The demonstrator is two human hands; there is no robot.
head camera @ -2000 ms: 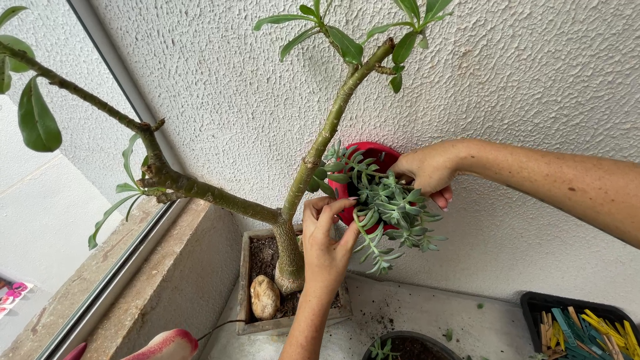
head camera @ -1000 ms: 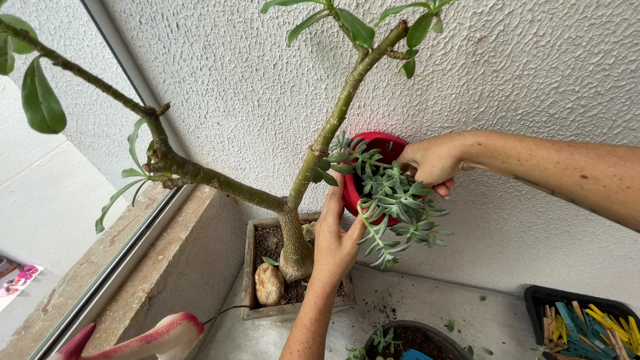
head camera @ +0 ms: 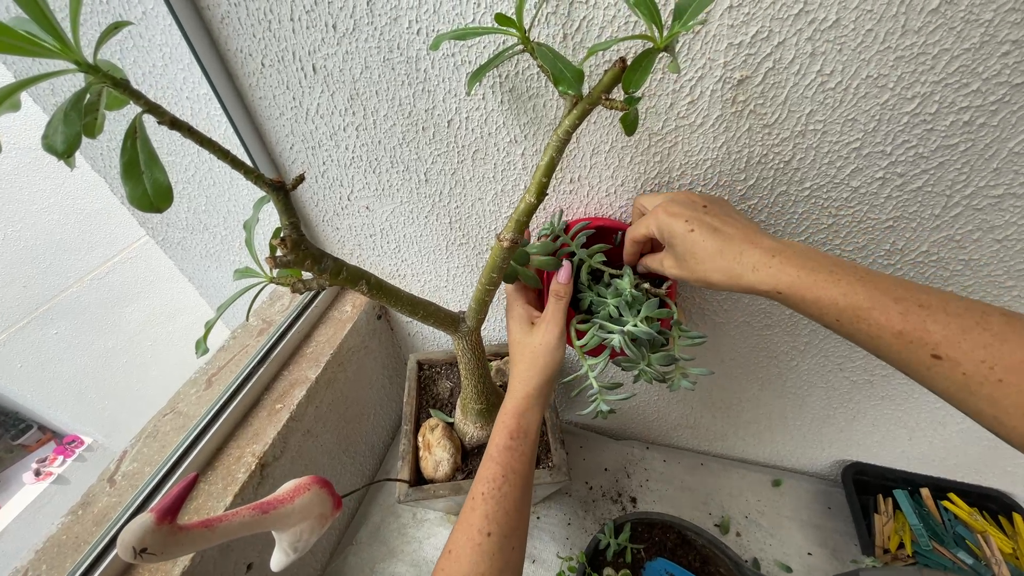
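A red pot (head camera: 598,230) stands against the textured wall, with a trailing grey-green succulent (head camera: 632,316) spilling over its front. My left hand (head camera: 538,328) is closed around the pot's left side, thumb on the rim near the leaves. The fingertips of my right hand (head camera: 692,240) are bunched just inside the pot's right side, by a bare succulent stem; whether they pinch anything is hidden. Left of the pot rises a thick-trunked plant (head camera: 478,384) in a square planter (head camera: 410,424) with a pale stone (head camera: 438,450) on its soil.
A round dark pot (head camera: 720,534) with soil, small succulents and a blue object (head camera: 666,567) is at the bottom. A black tray (head camera: 860,488) of clothespins sits at the lower right. A painted bird-head ornament (head camera: 232,520) juts in at the lower left, beside the ledge (head camera: 320,384).
My right hand has lifted from low among the leaves to the pot's upper right rim. My left hand has shifted from the front of the pot, two seconds ago, to its left side.
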